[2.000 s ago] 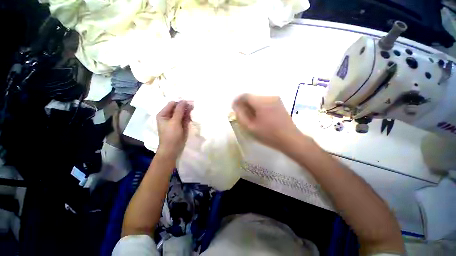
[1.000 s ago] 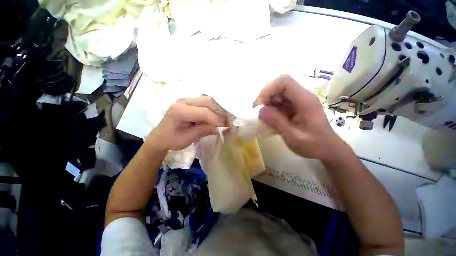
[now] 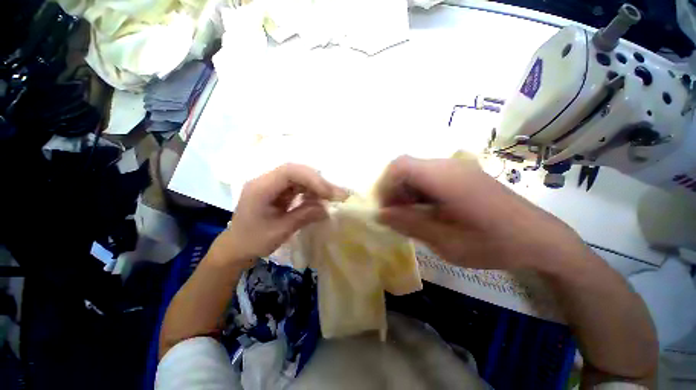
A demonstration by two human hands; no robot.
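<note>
A cream-white cloth piece (image 3: 352, 282) hangs from both my hands over the front table edge, above my lap. Its lower part hangs as a long flap with a second, shorter corner to the right. My left hand (image 3: 276, 209) pinches its upper edge between thumb and fingers. My right hand (image 3: 435, 209) is close beside it, slightly blurred, with its fingertips on the same upper edge. The exact grip of the right fingers is partly hidden. More white cloth behind the hands is overexposed and its outline cannot be told.
The sewing machine head (image 3: 584, 99) stands at the right, its lit needle area beyond my right hand. A printed ruler (image 3: 477, 282) runs along the front table edge. A cream cloth heap (image 3: 149, 42) and grey folded cloth (image 3: 174, 97) lie upper left. A blue scrap basket (image 3: 179, 286) is below.
Two seconds ago the hands were apart; they came together at the cloth's upper edge. Since one second ago, the right hand has turned and lowered slightly. The cloth hangs a little lower.
</note>
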